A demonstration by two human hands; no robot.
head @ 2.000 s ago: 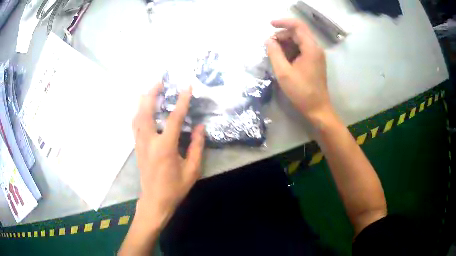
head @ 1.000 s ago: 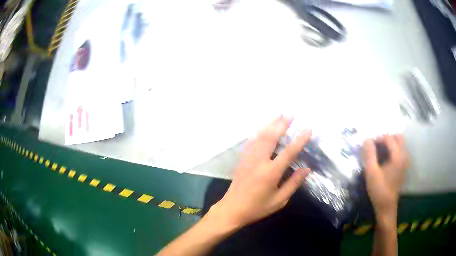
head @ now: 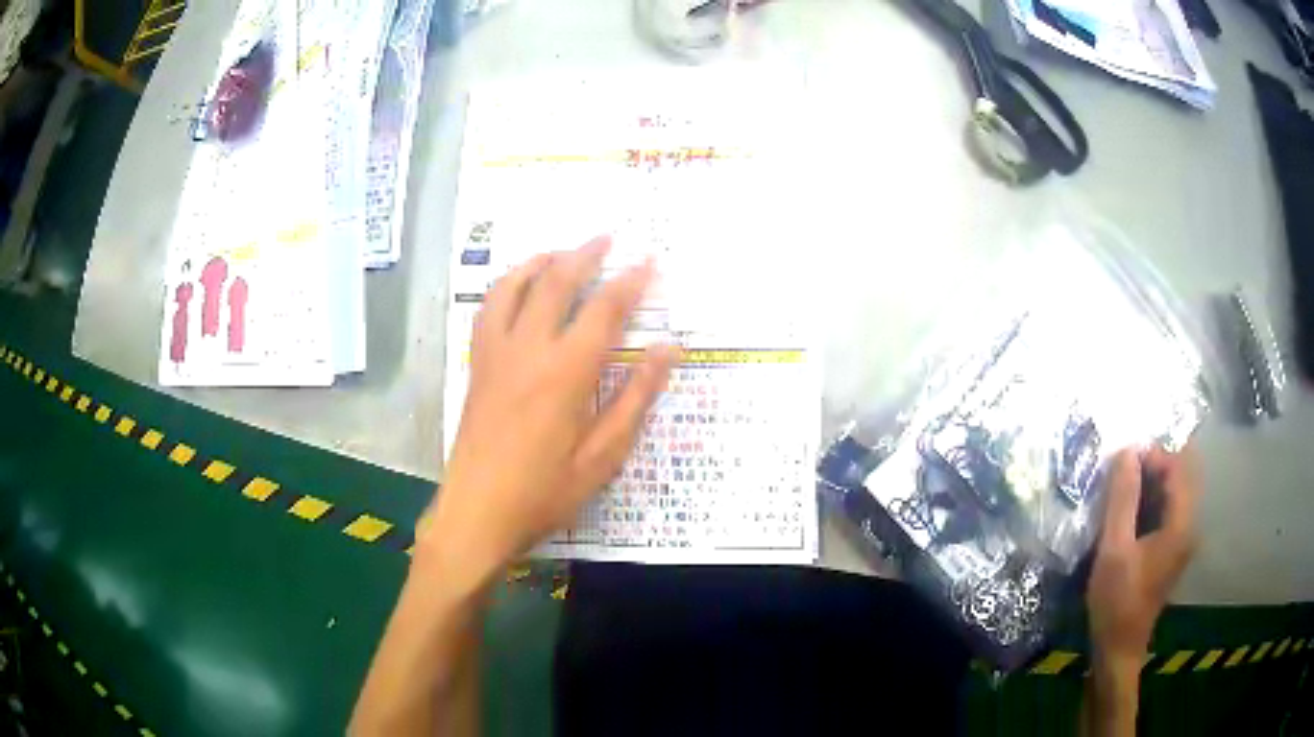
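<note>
A printed order sheet (head: 706,475) with yellow highlighted lines and red print lies on the table in front of me. My left hand (head: 562,389) rests flat on it with the fingers apart, holding nothing. A clear trim bag (head: 1038,418) with dark pieces and smaller items inside lies to the right of the sheet, at the table's front edge. My right hand (head: 1143,540) is at the bag's right side with thumb and fingers closed on its edge. The fingertips are partly washed out by glare.
Sheets with red garment drawings (head: 260,295) lie at left, a dark-red swatch (head: 235,98) on top. Scissors with dark handles (head: 1016,115) lie at the upper right. Other printed papers (head: 1131,43), a small clear-wrapped item (head: 1254,353) and dark fabric (head: 1283,187) are at right.
The view has turned left. My left hand has moved from the bag onto the order sheet. The bag has moved right relative to the sheet, with my right hand still at its edge.
</note>
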